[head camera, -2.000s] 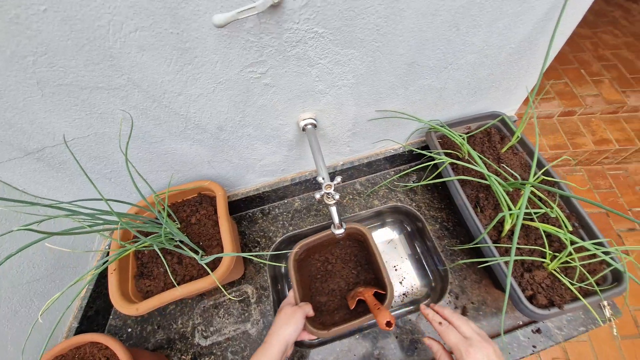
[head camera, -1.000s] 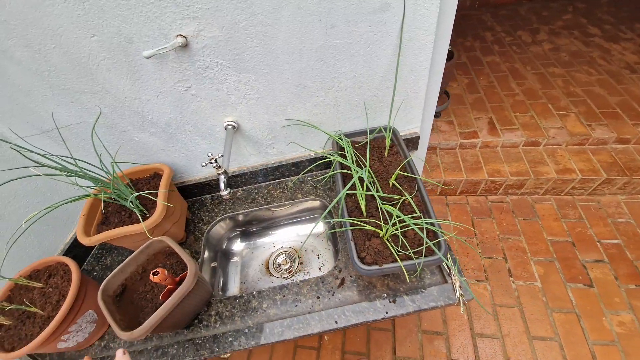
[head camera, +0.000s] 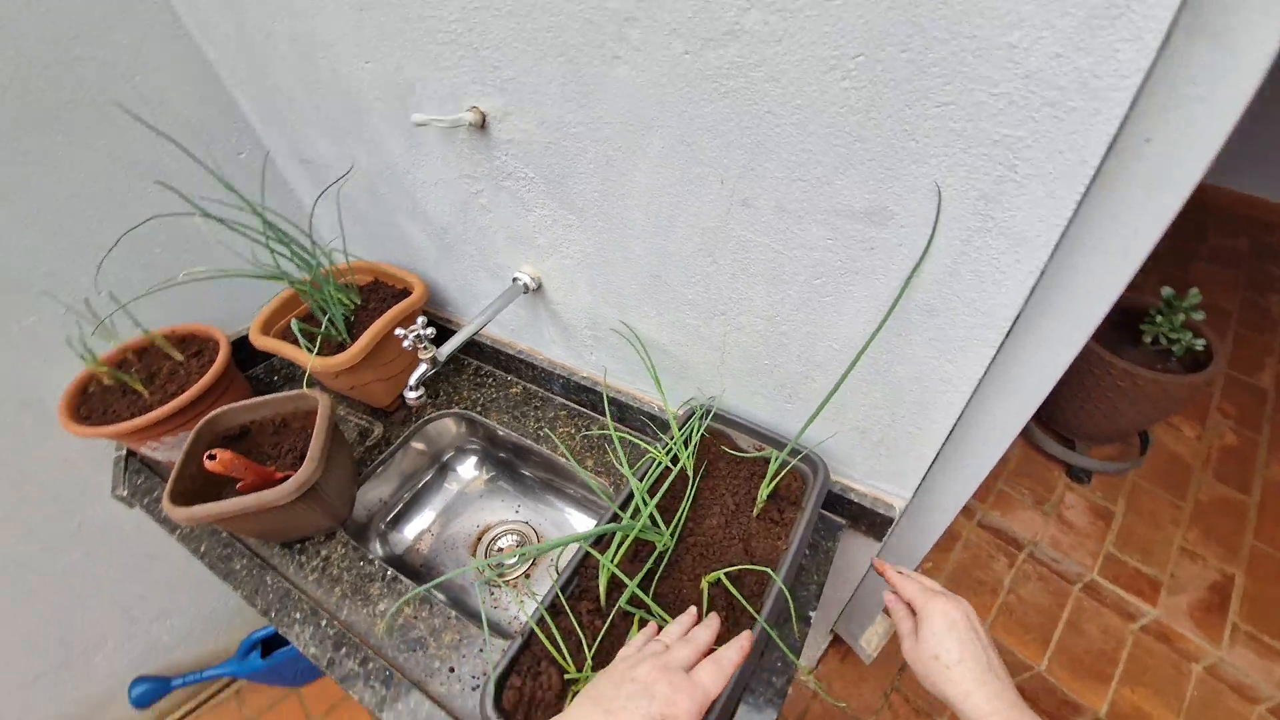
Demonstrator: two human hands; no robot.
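My left hand [head camera: 660, 668] lies fingers spread over the near end of a dark plastic planter [head camera: 815, 490] of soil and green onion plants [head camera: 650, 500]. Right of the planter, my right hand [head camera: 935, 630] hangs above the tiled floor, its thumb and fingertips close together; whether it pinches something small is unclear. Left of the stainless steel sink [head camera: 480, 470] stands a brown square pot [head camera: 290, 500] with soil and an orange hand trowel [head camera: 245, 468] in it.
Two terracotta pots, one oval [head camera: 150, 425] and one squarish [head camera: 360, 370], stand at the left. A metal tap [head camera: 450, 345] reaches over the granite counter [head camera: 300, 610]. A blue watering can [head camera: 230, 668] is below. A potted plant [head camera: 1120, 380] stands beyond the wall edge.
The brown pot with the trowel was in the sink in the oldest frame; since one second ago it stands left of it. Both hands have come to the planter side. The view has turned.
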